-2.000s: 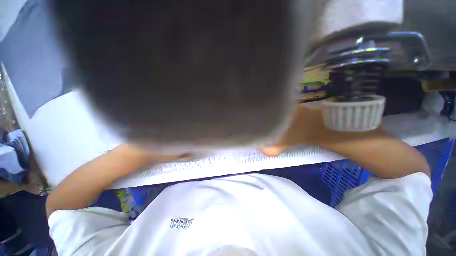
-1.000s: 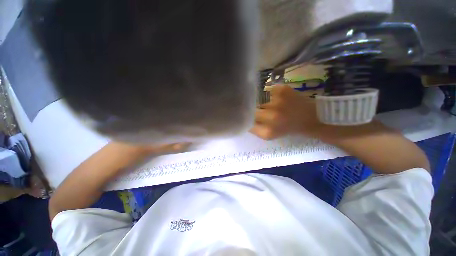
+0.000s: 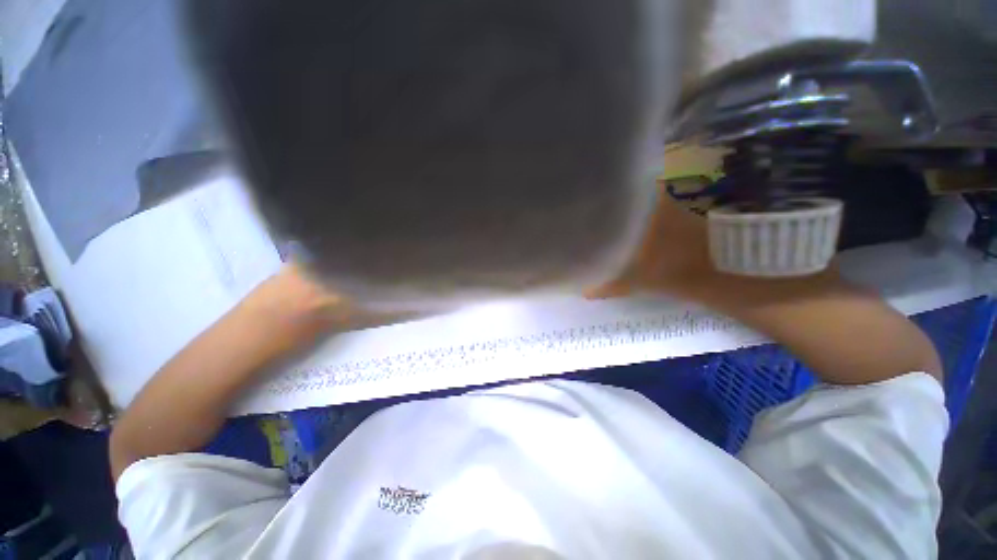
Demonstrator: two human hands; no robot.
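Observation:
The sewing machine head (image 3: 437,142) is a large dark blurred shape in the middle of the view and hides the work area. My left hand (image 3: 317,304) is at its lower left edge, with the fingers mostly hidden behind it. My right hand (image 3: 654,263) is at its lower right edge, partly behind the machine head and the white ribbed tension dial (image 3: 774,238). A fingertip of it shows below the head. What either hand holds is hidden. The needle and presser foot are not visible.
Grey cut fabric pieces (image 3: 104,120) lie at the upper left of the white table (image 3: 153,295). A printed scale (image 3: 492,352) runs along its front edge. A dark fabric pile (image 3: 880,208) is at right. A blue basket (image 3: 754,388) is below the edge. Folded pieces (image 3: 31,350) are at far left.
The machine head shows further right in the view than one second ago and again covers most of my right hand's fingers. My left hand is slightly higher, at the head's lower left edge.

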